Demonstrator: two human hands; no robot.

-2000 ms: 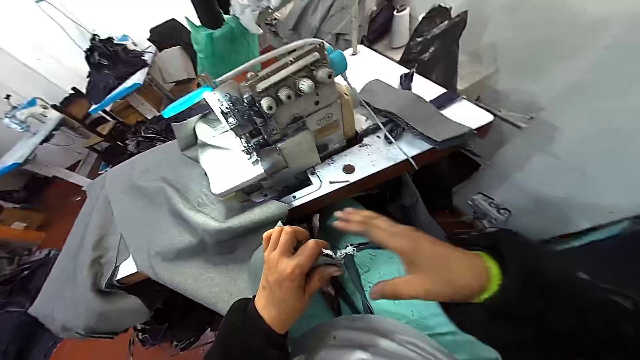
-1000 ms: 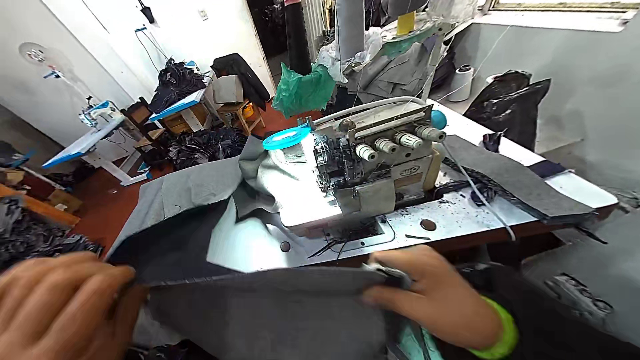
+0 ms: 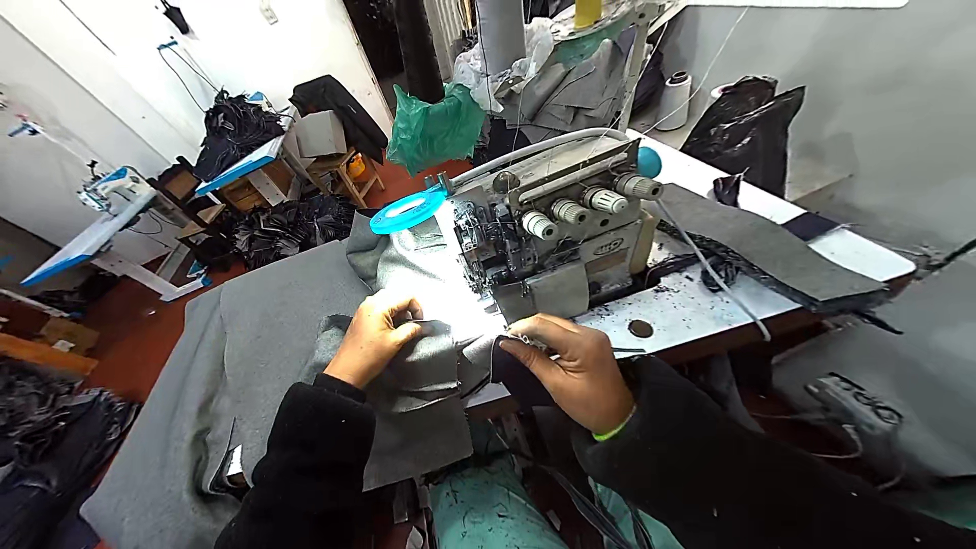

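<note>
An overlock sewing machine (image 3: 564, 236) with several tension dials stands on a white table (image 3: 656, 324). Just in front of its lit needle area, my left hand (image 3: 381, 335) pinches the edge of a grey fabric piece (image 3: 427, 366) between thumb and fingers. My right hand (image 3: 579, 370) grips the fabric's other edge, where a dark underside and pale threads show by the fingertips. More grey fabric (image 3: 282, 328) spreads over the table to the left. The bright light washes out the cloth near the presser foot, so its exact contact with the machine is hidden.
A blue ring-shaped lamp or tray (image 3: 408, 212) sits left of the machine head. Stacked dark-edged grey pieces (image 3: 770, 244) lie on the right. Beyond are a green plastic bag (image 3: 435, 128), a thread cone (image 3: 674, 101), a black bag (image 3: 743, 137) and another sewing table (image 3: 95, 232).
Both hands have come closer together, by the machine's needle area. One second ago they held a grey piece stretched wide in front of the table. The view has shifted.
</note>
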